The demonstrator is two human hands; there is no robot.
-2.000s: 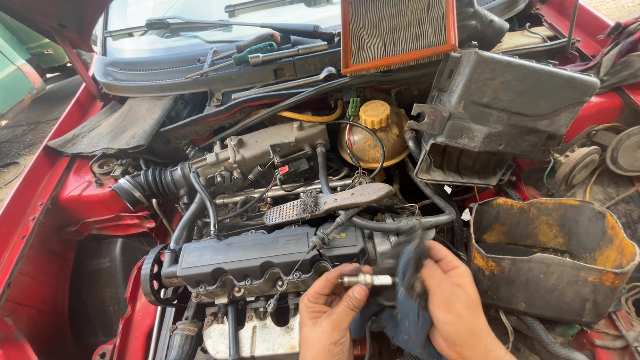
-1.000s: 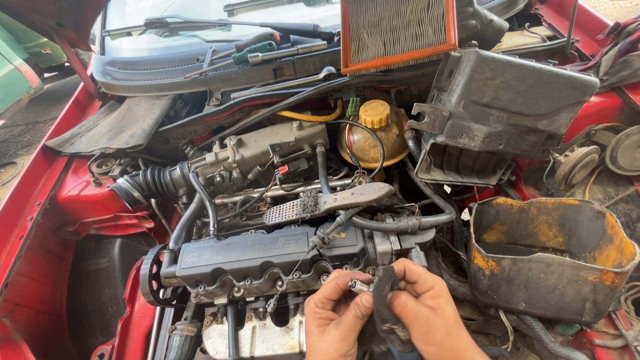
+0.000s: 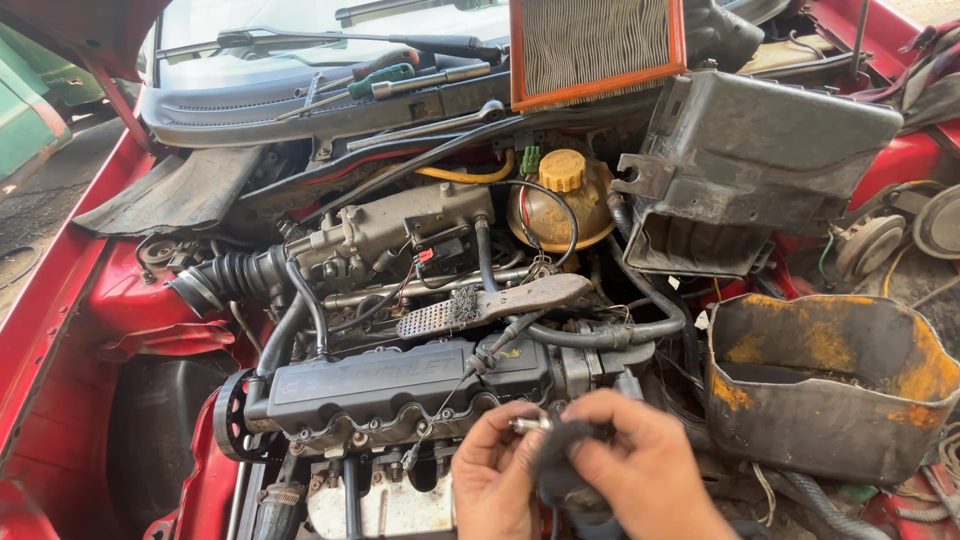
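Note:
Low in the head view, in front of the engine's black valve cover (image 3: 375, 382), my left hand (image 3: 499, 465) holds a spark plug (image 3: 531, 424) between thumb and fingers. Beside it, my right hand (image 3: 637, 457) pinches a dark cloth (image 3: 562, 457) against the plug's right end, which the cloth hides. The cloth hangs down between both hands. Behind them, a wooden-handled wire brush (image 3: 525, 298) lies across the engine, a tuft of wire on its bristles.
A cut-open container (image 3: 817, 412) with yellow stains stands at the right, below a black air filter housing (image 3: 765, 150). A pleated air filter (image 3: 600, 45) leans near the windshield. A ratchet (image 3: 427, 129) and screwdrivers (image 3: 382, 79) lie left of it. The coolant reservoir (image 3: 559, 206) sits behind the brush.
Two seconds ago the plug was in plain view, with the cloth to its right. The cloth now covers the plug's right end, and my right hand is closer to my left.

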